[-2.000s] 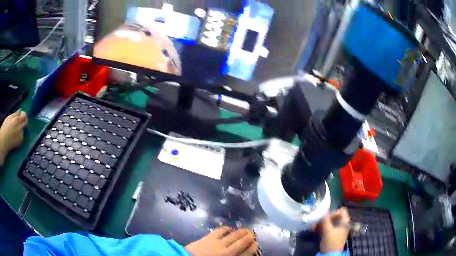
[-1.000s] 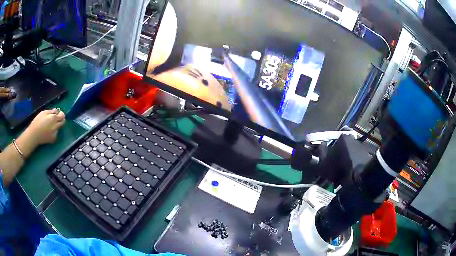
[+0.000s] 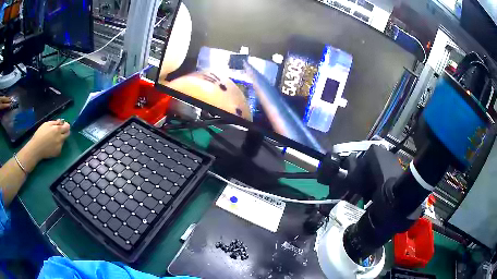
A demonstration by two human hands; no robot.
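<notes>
Both my hands are out of the picture, below its bottom edge. Only my light-blue left sleeve (image 3: 109, 270) shows at the bottom left. The monitor (image 3: 218, 32) shows magnified fingertips, a pointed blue-silver tweezer prong touching or overlapping a white-blue part with a dark square, and a second part beside the print "5A305". A pile of small black parts (image 3: 232, 249) lies on the dark work mat (image 3: 204, 261). The black video microscope (image 3: 376, 218) with a blue top stands at the right, its white ring light (image 3: 332, 256) low over the mat's right side.
A large black component tray (image 3: 128, 185) lies at the left. Red parts bins stand behind it (image 3: 139, 98) and right of the microscope (image 3: 413, 244). A label card (image 3: 250, 207) lies on the mat's top. A white cable (image 3: 272, 195) crosses behind. A coworker's hand (image 3: 50, 139) rests at far left.
Since two seconds ago the view has tilted up, so both my hands have left the picture. The prong has appeared on the monitor since then. In the last second it has shifted slightly.
</notes>
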